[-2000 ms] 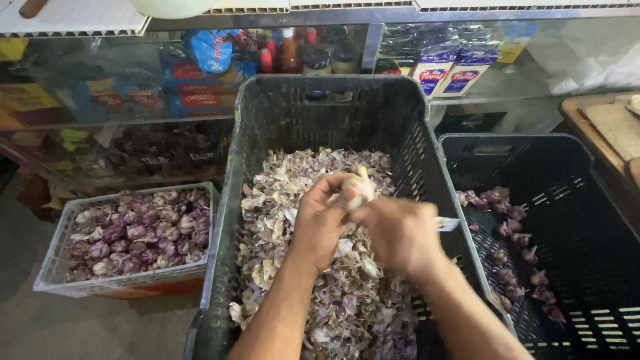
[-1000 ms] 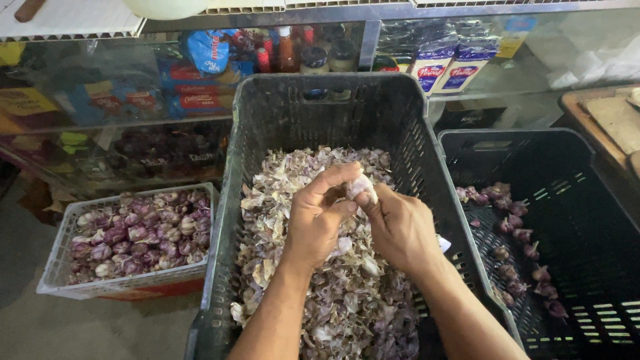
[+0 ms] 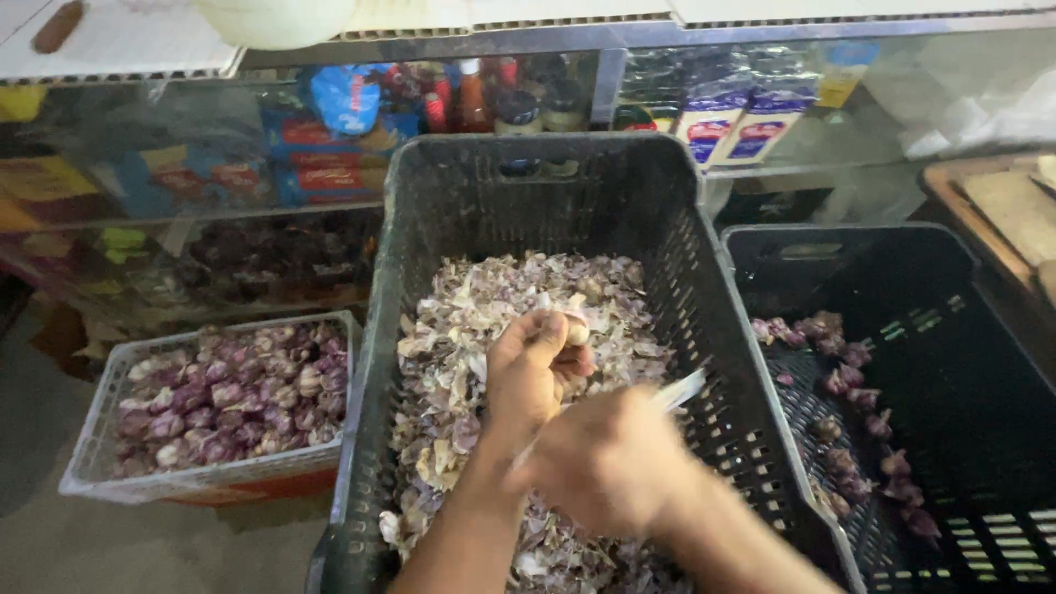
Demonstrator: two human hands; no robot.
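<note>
Over a tall black plastic crate (image 3: 544,153), my left hand (image 3: 532,363) grips a pale garlic bulb (image 3: 577,332) between thumb and fingers. My right hand (image 3: 615,462), blurred, is closed on a knife (image 3: 683,389); a pale, flat part of it sticks out past the hand on the upper right. This hand is below and to the right of the bulb, crossing in front of the left wrist. Beneath both hands lie many loose dry garlic skins (image 3: 462,330) in purple and cream. The knife's other end is blurred near the left wrist.
At left, a white plastic crate (image 3: 82,445) holds purple garlic bulbs (image 3: 223,396). To the right, another black crate (image 3: 841,239) has bulbs (image 3: 862,400) along its left side. Behind stands a glass display case (image 3: 610,91) with packets and bottles. A wooden tray (image 3: 949,181) is at far right.
My right hand has moved down and away from the bulb, where both hands met a second ago. The left hand still holds the bulb over the skins.
</note>
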